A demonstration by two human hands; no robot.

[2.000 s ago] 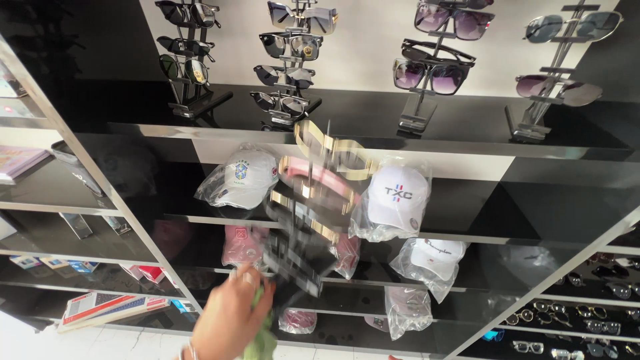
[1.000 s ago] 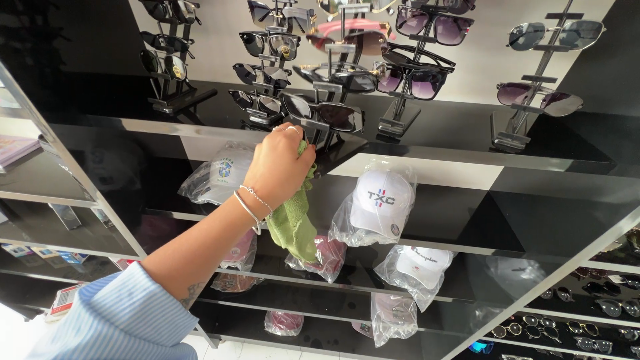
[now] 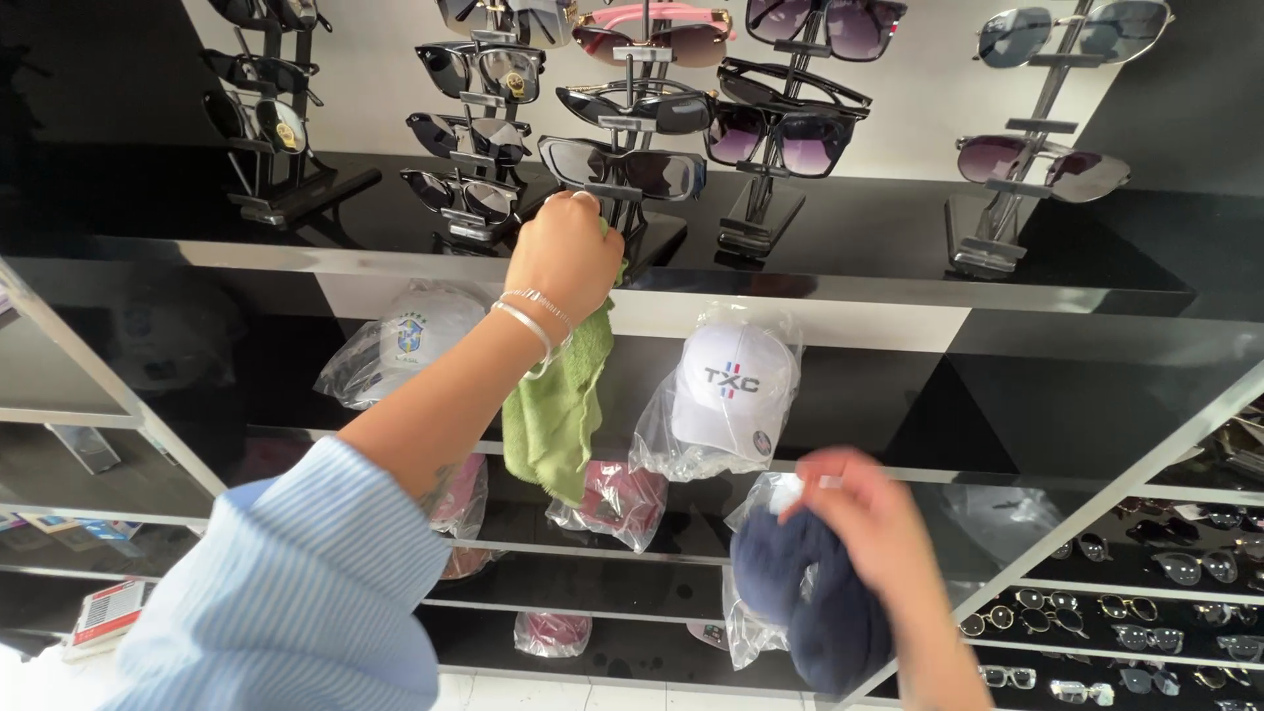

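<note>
My left hand (image 3: 565, 259) is closed at the foot of a sunglasses display stand (image 3: 647, 242) on the black shelf. A green cloth (image 3: 563, 395) hangs from that hand. Several sunglasses (image 3: 624, 168) sit on the stand just above my fingers. My right hand (image 3: 857, 513), blurred, is raised at the lower right, in front of the lower shelves. Dark blue fabric (image 3: 810, 592) lies behind and below it; whether the fingers grip anything is unclear. Between the hands, a white cap in clear plastic (image 3: 733, 380) rests on the shelf below the stands.
Other sunglasses stands (image 3: 760, 212) line the black shelf (image 3: 869, 247) on both sides. A bagged white cap (image 3: 415, 336) is behind my left forearm, with bagged pink caps (image 3: 617, 499) lower down. Racks of eyeglasses (image 3: 1145, 632) fill the lower right.
The stand, blurred above the lower shelves two seconds ago, is upright on the black shelf among the others. My right hand and the dark blue fabric have come into view at the lower right.
</note>
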